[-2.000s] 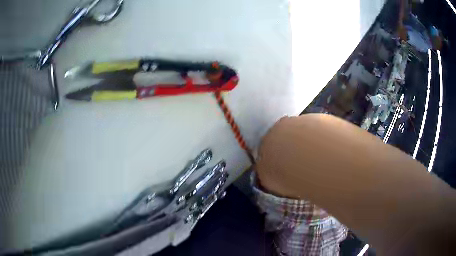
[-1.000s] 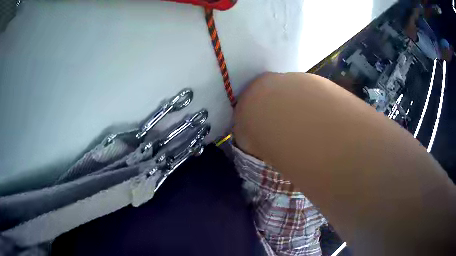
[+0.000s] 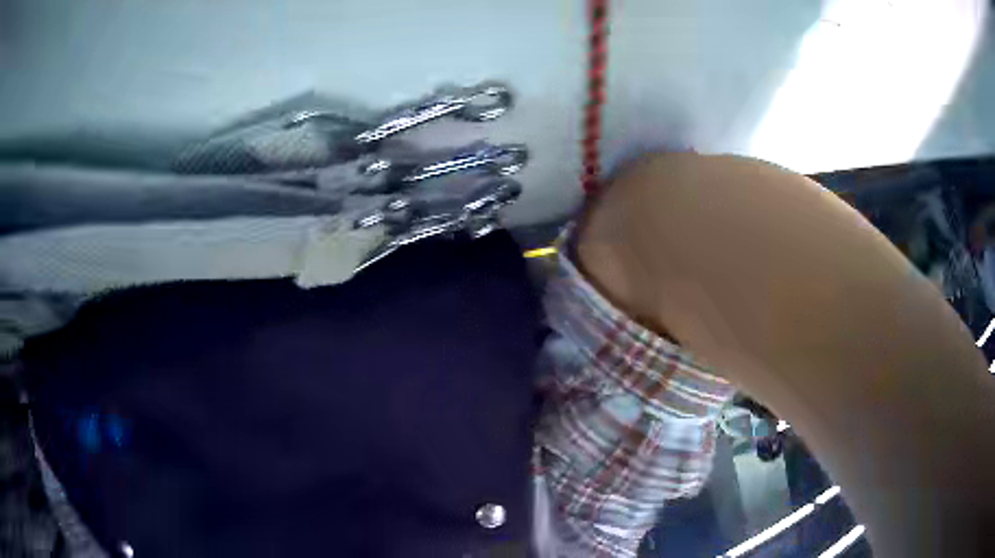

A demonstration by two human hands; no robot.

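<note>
Several grey-beige webbing straps point(image 3: 175, 253) lie together along the table's near edge at the left. Their silver snap hooks point(image 3: 453, 166) point right, close to one another. A red-black twisted cord point(image 3: 595, 93) runs down from the top edge to behind my bent bare arm point(image 3: 764, 262). The arm fills much of the right side, with a plaid sleeve point(image 3: 638, 403) below it. No hand shows on the arm within the picture. My left hand is not in view either. The thread snips are out of the picture.
The pale table point(image 3: 273, 49) spans the top, with a bright glare patch at upper right. A dark apron point(image 3: 295, 381) with metal snaps lies below the straps. A bit of yellow stripe point(image 3: 540, 253) shows at the table edge. Dark, blurred background is at right.
The view has turned and dropped towards the apron. The snips have left the top of the picture, and the straps and hooks now appear higher. The bent arm stays in view at right.
</note>
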